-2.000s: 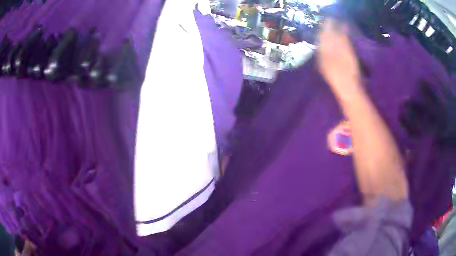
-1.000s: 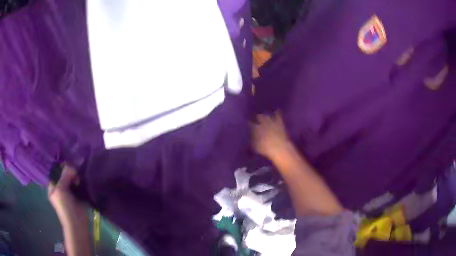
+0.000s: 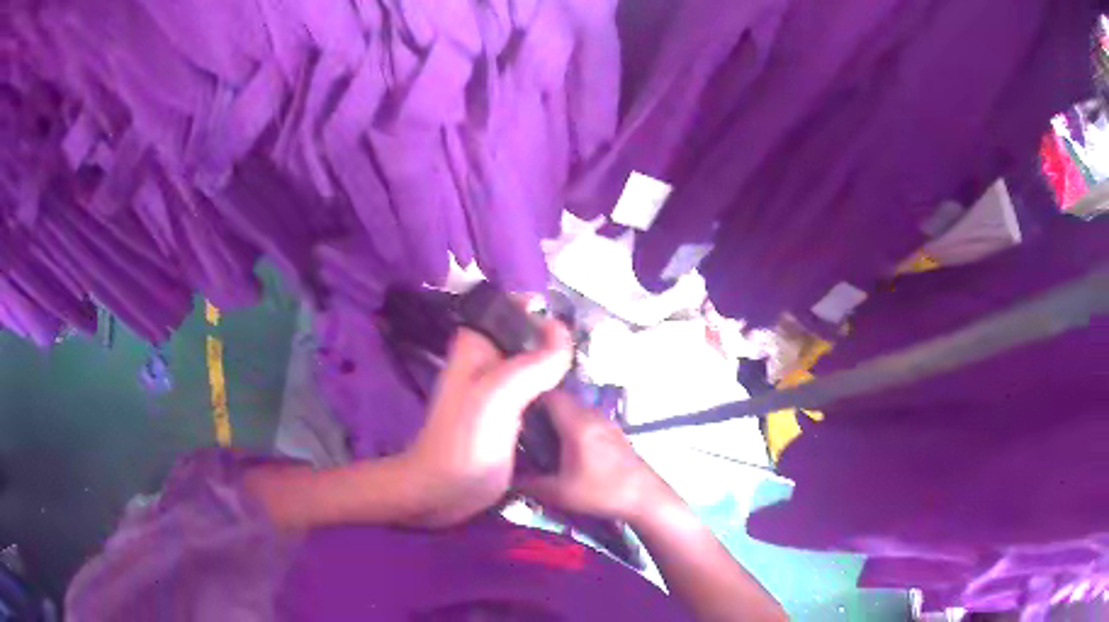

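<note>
My left hand (image 3: 468, 425) and my right hand (image 3: 596, 459) are close together in the lower middle, in front of my purple apron (image 3: 426, 577). Both are closed around a dark, blurred object (image 3: 499, 318), black like bunched hangers, but its shape is not clear. Its lower part shows between the hands. Purple garments (image 3: 474, 134) hang densely just above and behind the hands.
More purple garments (image 3: 827, 134) hang on the right, with white tags (image 3: 641, 201) among them. A grey pole (image 3: 900, 365) slants in from the right. White and yellow cloth (image 3: 791, 425) lies beyond the hands. The green floor (image 3: 110, 425) has a yellow line.
My hands were apart and have come together on the dark object. The white garment piece with a dark stripe and the chest logo are out of view. The view has tilted down.
</note>
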